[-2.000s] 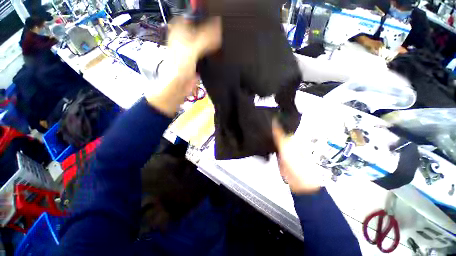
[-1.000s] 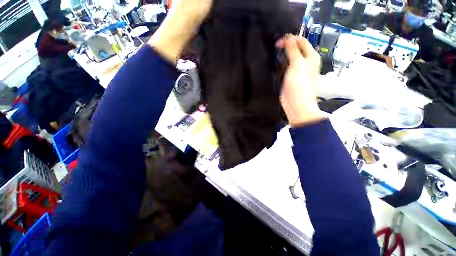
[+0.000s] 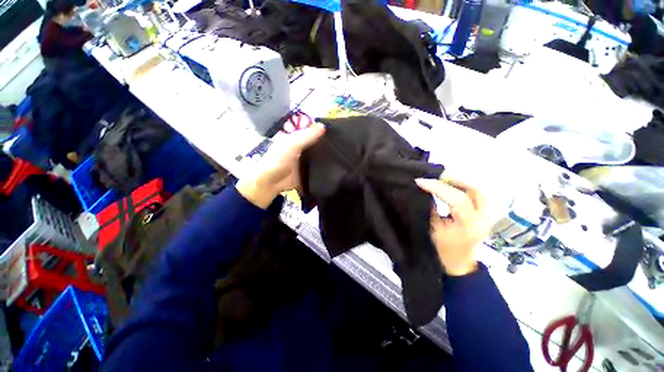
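A dark brown-black garment piece is bunched between my hands above the front edge of the white table. Its lower end hangs over the table edge. My left hand grips its left side, thumb on top. My right hand holds its right side at a thin corner between thumb and fingers. The white sewing machine head lies right of my right hand. Its needle area is small and I cannot make out detail there.
A grey-white box with a round grille stands behind left, red-handled scissors beside it. Other red-handled scissors lie front right. A black band drapes over the machine. Blue and red crates stand at left. A person sits far left.
The garment piece has come down from a raised, hanging position and is now bunched lower and nearer to me. Both hands have lowered with it.
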